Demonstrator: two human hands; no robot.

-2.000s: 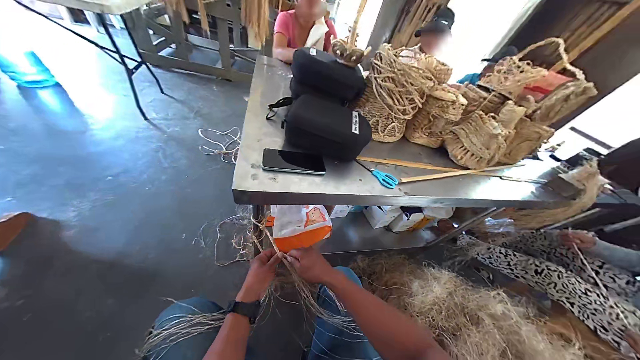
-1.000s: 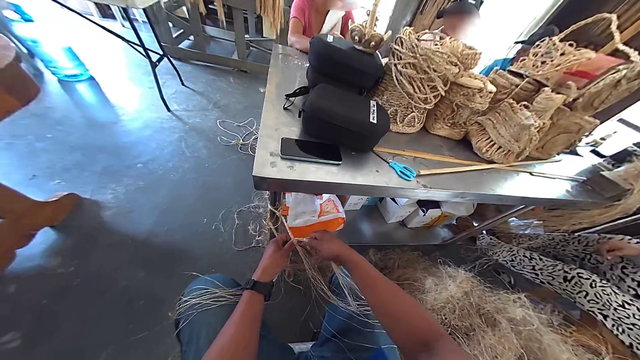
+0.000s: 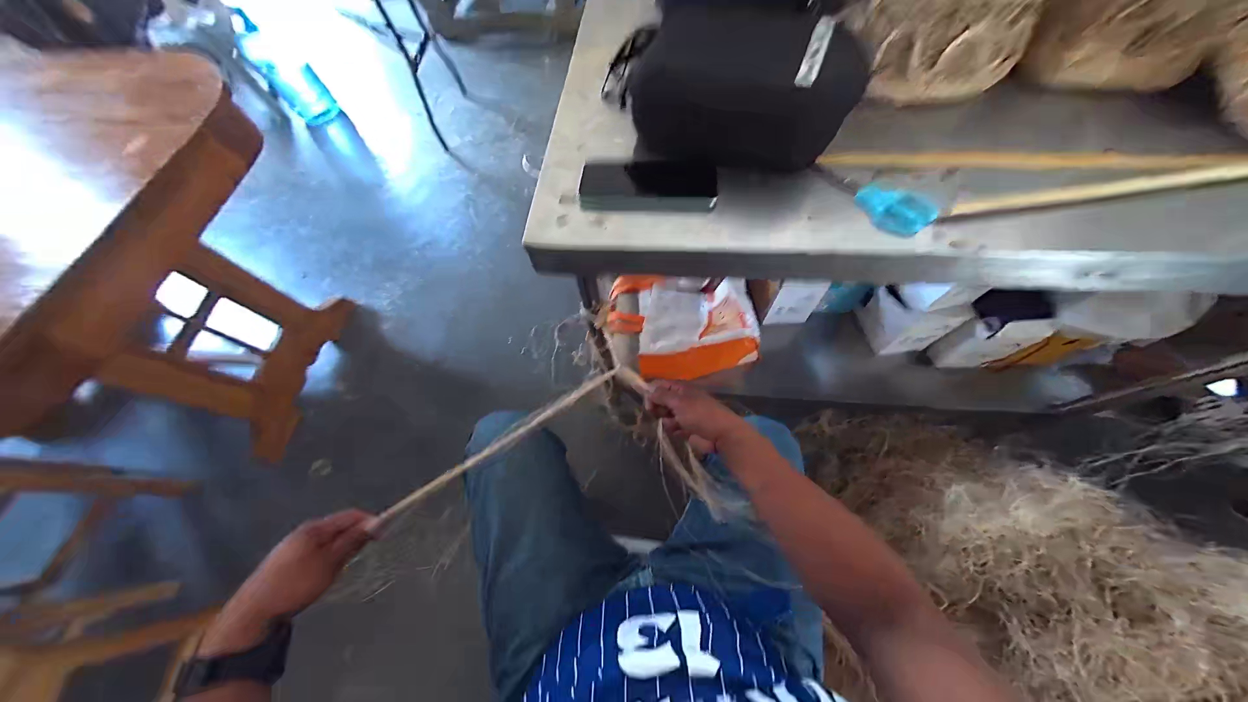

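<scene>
My left hand [image 3: 317,558], with a dark watch on the wrist, is closed on one end of a pale strand of plant fibre [image 3: 497,444]. The strand runs taut up and right to a meeting point beside the table leg. There my right hand [image 3: 687,409] pinches a second bundle of the same fibre [image 3: 682,463], whose loose ends hang over my right knee. More brown fibre hangs along the table leg [image 3: 597,336], just above and left of my right hand.
A metal-topped table [image 3: 741,234] holds a black case [image 3: 746,88], a phone [image 3: 648,187], blue-handled scissors [image 3: 897,210] and woven fibre pieces [image 3: 946,44]. An orange and white bag [image 3: 694,327] sits below. Loose fibre [image 3: 1033,556] is heaped at right, wooden furniture [image 3: 224,322] at left.
My left hand has moved away from my right, down and to the left, with a strand drawn straight between them. The view has tilted down and turned left.
</scene>
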